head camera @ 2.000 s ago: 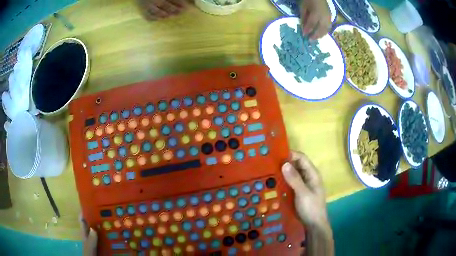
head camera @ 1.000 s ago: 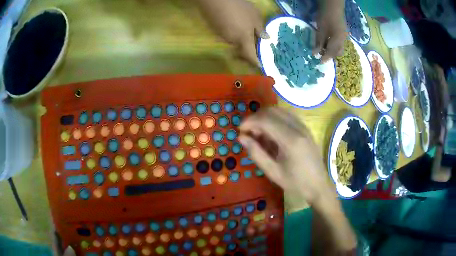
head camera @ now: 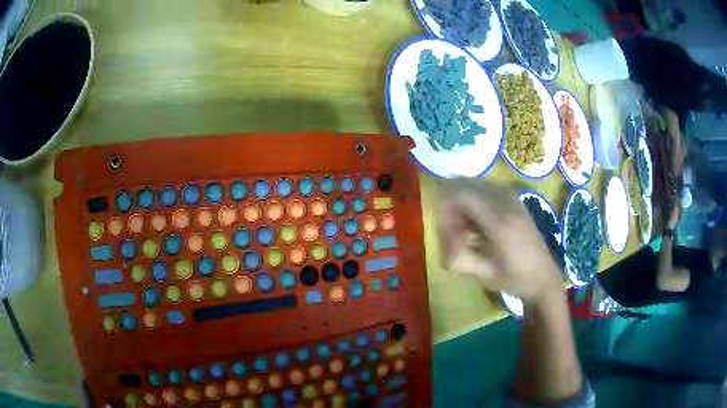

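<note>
The orange-red loading tray (head camera: 239, 327) lies in front of me with two keyboard-shaped patterns; the lower one is cut off. Coloured round blanks, side bars and a long dark bar (head camera: 245, 308) fill the upper pattern. My right hand (head camera: 498, 239) is bare and blurred, over the table right of the tray, its fingers curled; whether they hold a blank cannot be told. It partly covers the plate of black blanks (head camera: 540, 215). Only a sliver of my left hand (head camera: 86, 395) shows at the tray's lower left edge, gripping it.
Blue-rimmed plates stand at the right: teal bars (head camera: 446, 103), yellow (head camera: 522, 119), orange (head camera: 569, 135), dark teal (head camera: 583, 239) and blue-grey (head camera: 462, 20). A black-filled bowl (head camera: 44, 88), a white bucket (head camera: 20, 239) and a dark stick (head camera: 17, 331) are left. Another person's arm (head camera: 673, 191) is far right.
My right hand left the tray edge, worked over the upper pattern's right side, then moved right towards the plates. The other person's hands have left the teal plate. The view has shifted.
</note>
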